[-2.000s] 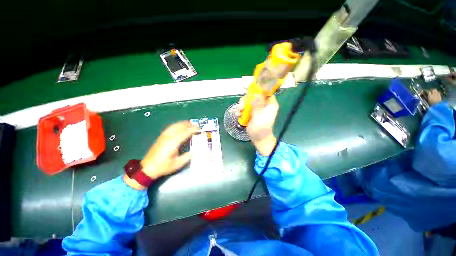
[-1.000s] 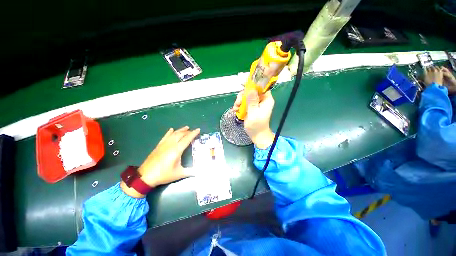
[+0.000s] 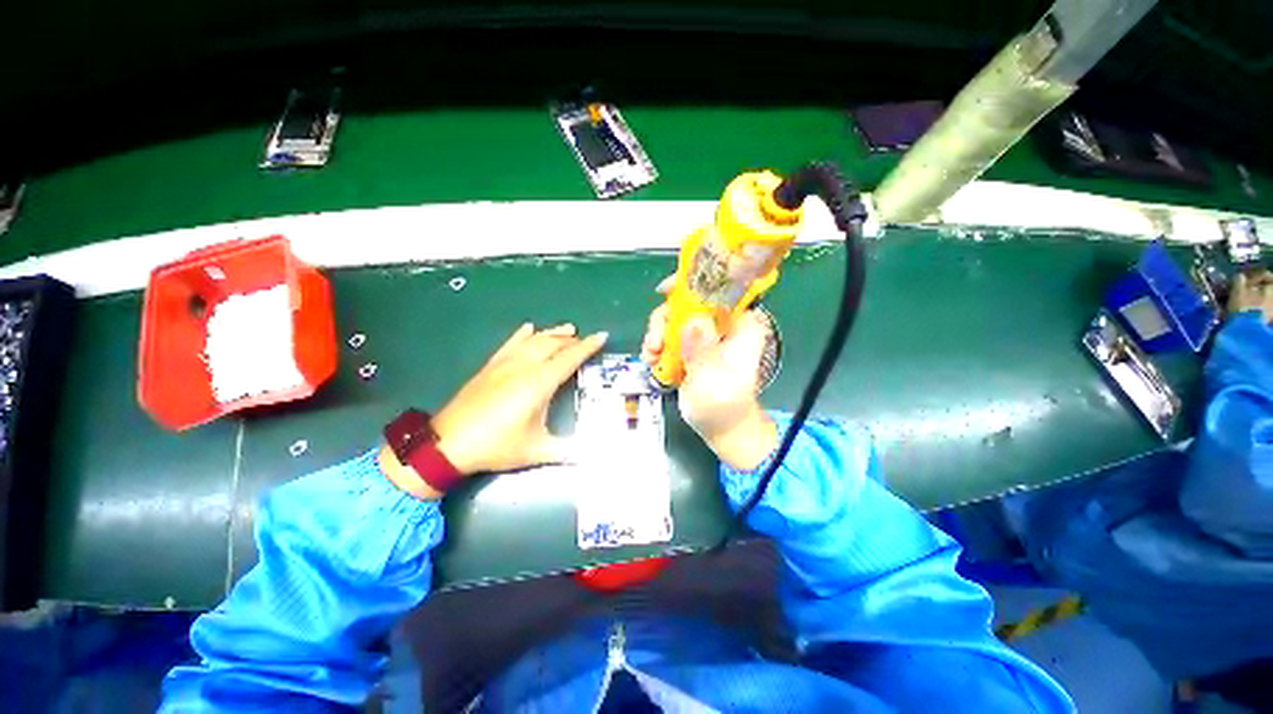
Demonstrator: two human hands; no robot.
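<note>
A silver-white phone assembly [image 3: 624,467] lies flat on the mat in front of me, with a small orange-brown part near its far end. My left hand [image 3: 519,398] rests at its left edge, fingers spread, holding nothing. My right hand [image 3: 715,366] grips the yellow electric screwdriver [image 3: 729,258], whose lower end is at the phone's far right corner. The exact tip contact cannot be told. The round dotted screw plate [image 3: 769,349] is mostly hidden behind my right hand.
A red bin [image 3: 165,342] with white pieces and a black tray [image 3: 31,433] are left. Phone units [image 3: 605,147] lie on the green belt behind the white rail. A taped post [image 3: 977,133] stands back right. A blue bin [image 3: 1163,297] and a co-worker's sleeve [image 3: 1236,405] are right.
The screwdriver has moved from over the screw plate to the phone's far right corner. My left hand stays by the phone. The camera view has shifted, and a dark flat piece now shows near the post.
</note>
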